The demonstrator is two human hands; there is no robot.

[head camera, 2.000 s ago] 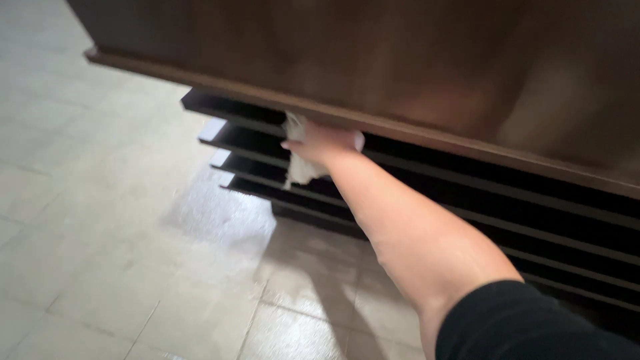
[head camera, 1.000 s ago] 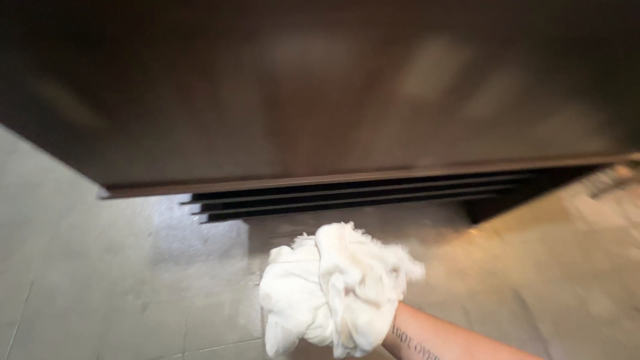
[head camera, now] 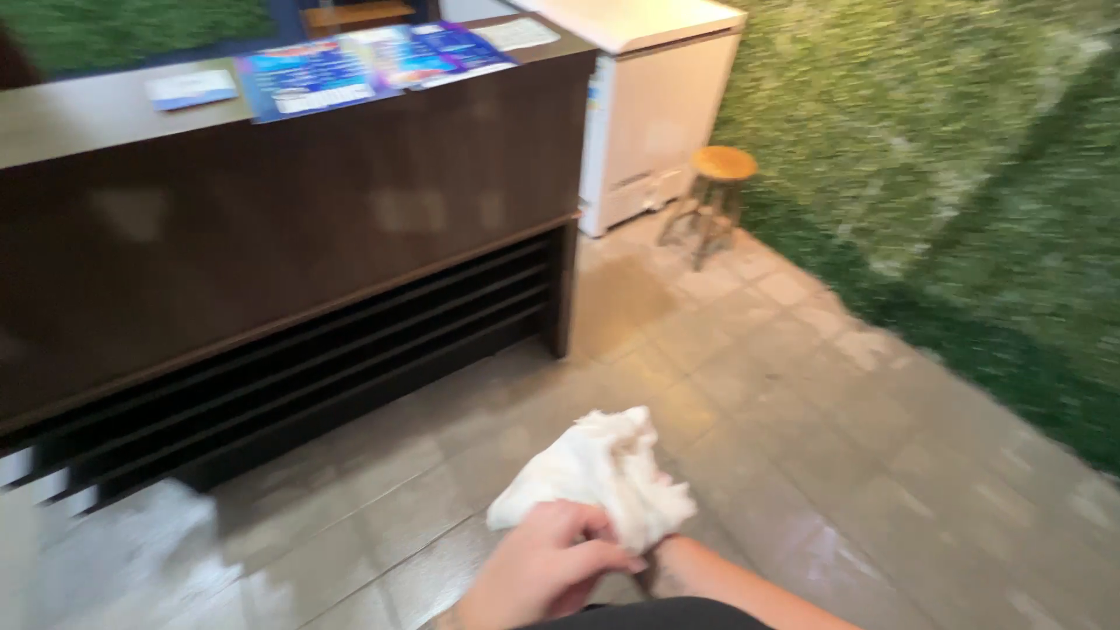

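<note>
A crumpled white cloth (head camera: 595, 477) with frayed edges covers most of my right hand (head camera: 667, 479), whose forearm comes in from the lower right. Just below it, my left hand (head camera: 556, 560) has its thumb and fingertips at the cloth's lower edge; whether they pinch it is unclear. Both hands are over the tiled floor, in front of a dark brown wooden counter (head camera: 350, 201) with black horizontal slats (head camera: 420, 306) along its lower part.
Printed leaflets (head camera: 324, 74) and a small card (head camera: 191, 89) lie on the countertop. Beyond the counter's right end stand a white chest freezer (head camera: 661, 122) and a round wooden stool (head camera: 724, 164). Artificial grass (head camera: 945, 157) covers the wall at right.
The view has swung up and back, showing the countertop, freezer and stool. My right hand, at the slats with the cloth two seconds ago, is away from them. My left hand has come into view.
</note>
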